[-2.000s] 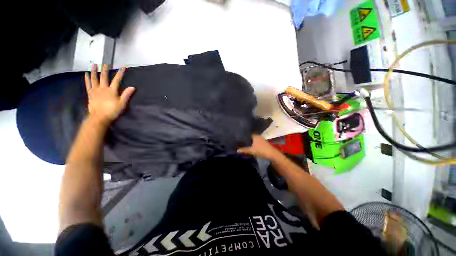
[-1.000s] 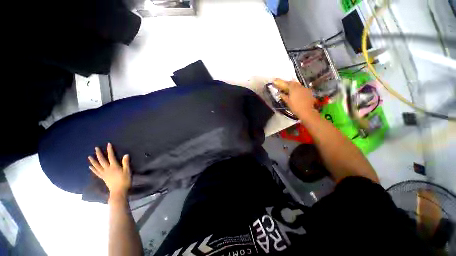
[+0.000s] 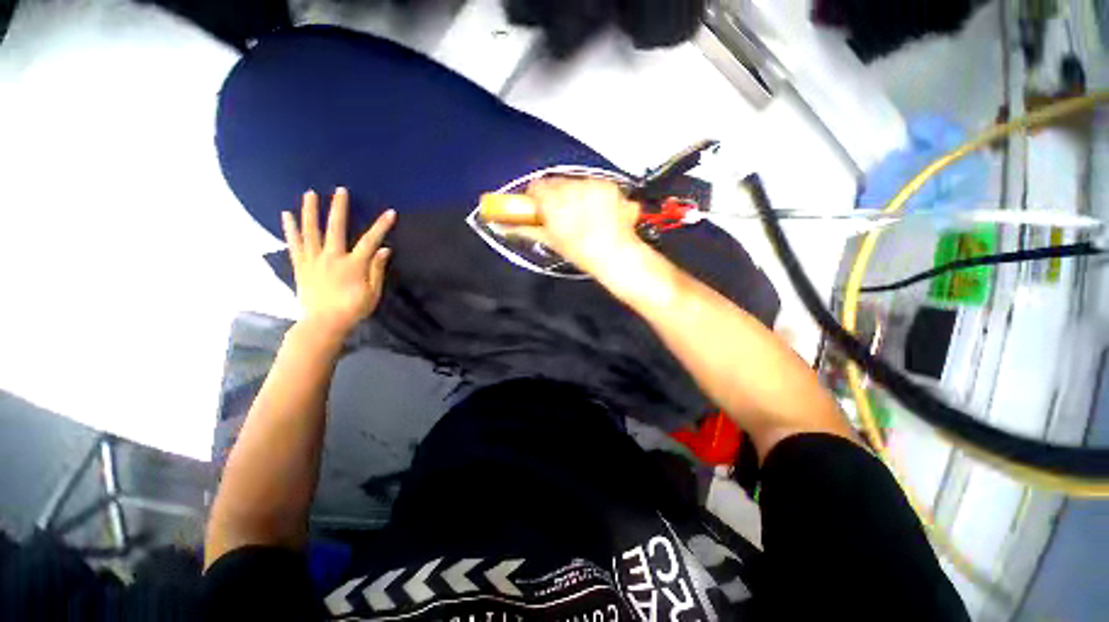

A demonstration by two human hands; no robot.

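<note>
A black garment [image 3: 450, 273] lies over the near side and right part of the navy padded board [image 3: 347, 116]. My right hand [image 3: 590, 219] grips the yellow-tan handle of the steam iron [image 3: 505, 231], whose pale-rimmed plate rests on the garment and pad, pointing left. My left hand [image 3: 335, 267] lies spread on the garment's left end, palm down, holding nothing. The iron's underside is hidden.
A black hose [image 3: 827, 322] and a yellow hose [image 3: 859, 286] loop at right. A red object [image 3: 711, 440] sits below the board's right end. Dark garments [image 3: 596, 18] lie at the far side. A light blue cloth [image 3: 930, 164] and green sticker [image 3: 963, 265] are at right.
My right hand has brought the iron left from the table's right end onto the garment. My left hand is still flat on the garment's left part. The camera view has turned.
</note>
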